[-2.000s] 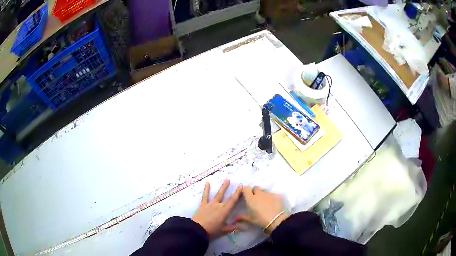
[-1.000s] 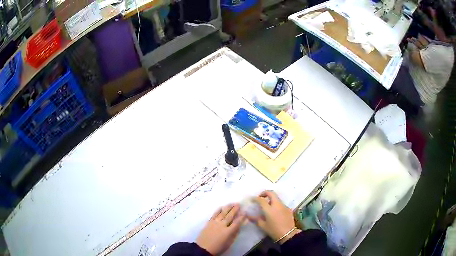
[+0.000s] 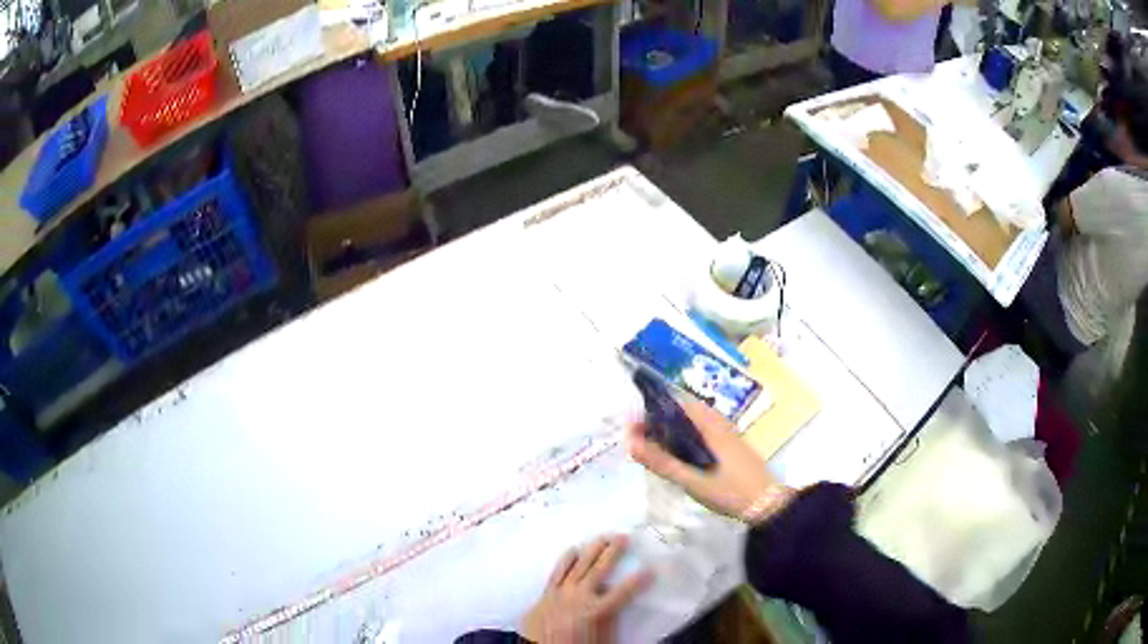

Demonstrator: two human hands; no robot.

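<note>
My right hand (image 3: 720,463) is closed around the black upright part of a spray bottle (?) (image 3: 672,421), beside the phone. Its lower part is hard to make out. My left hand (image 3: 585,596) lies low on the white table with fingers spread, at the bottom edge of the picture. A thin, semi-sheer white piece (image 3: 680,554) lies at and right of the left fingers; its outline is hard to see. Whether the left fingers press on it is unclear.
A blue floral phone (image 3: 695,367) lies on a yellow card (image 3: 789,405). A white roll (image 3: 738,299) and slim blue strip (image 3: 716,337) are behind. A tape measure (image 3: 443,538) runs along the table (image 3: 315,428). Pale fabric (image 3: 963,503) heaps at right. People are at the back right.
My right hand has left the white piece, moved up and taken hold of the black bottle part. My left hand stays low on the table. The camera view has shifted.
</note>
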